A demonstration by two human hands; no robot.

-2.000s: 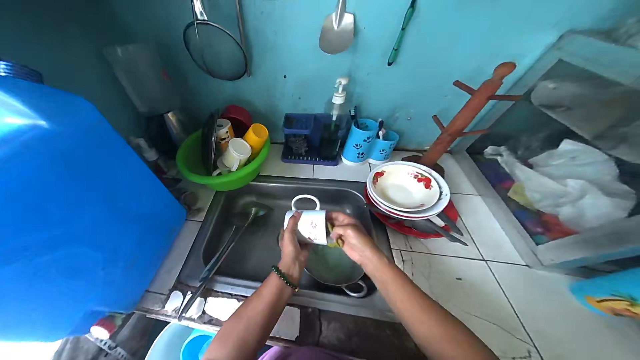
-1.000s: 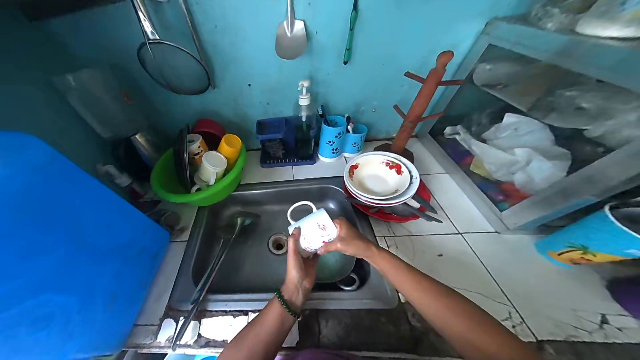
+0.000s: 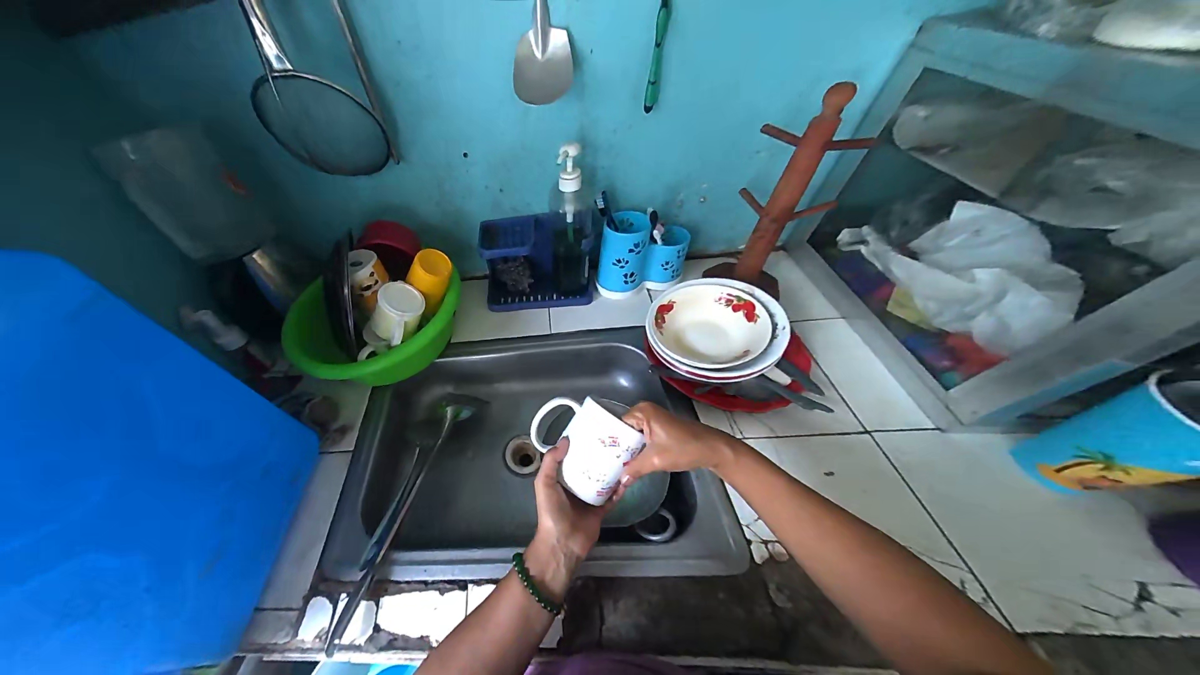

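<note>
Over the steel sink (image 3: 450, 553), a white mug with a red print (image 3: 600, 450) is tilted on its side, its handle toward the upper left. My left hand (image 3: 567, 511), a beaded bracelet at its wrist, grips the mug from below. At the mug's right end, my right hand (image 3: 670, 441) has its fingers around the rim; whether they hold anything else is hidden. Beneath the hands a round pot or bowl (image 3: 647, 492) sits in the sink, partly covered. Long-handled utensils (image 3: 403, 506) lean across the sink's left side, left of the drain (image 3: 522, 455).
A green basin (image 3: 403, 361) with cups stands behind left. Stacked bowls (image 3: 712, 328) rest on a red plate or tray at right. Along the wall are a blue caddy (image 3: 539, 302), a pump bottle (image 3: 569, 202) and blue holders (image 3: 623, 253). A large blue container (image 3: 141, 469) borders the left.
The mug has turned in my hands and is now more steeply tilted than two seconds ago. Both hands stay on it. The view has shifted to the right.
</note>
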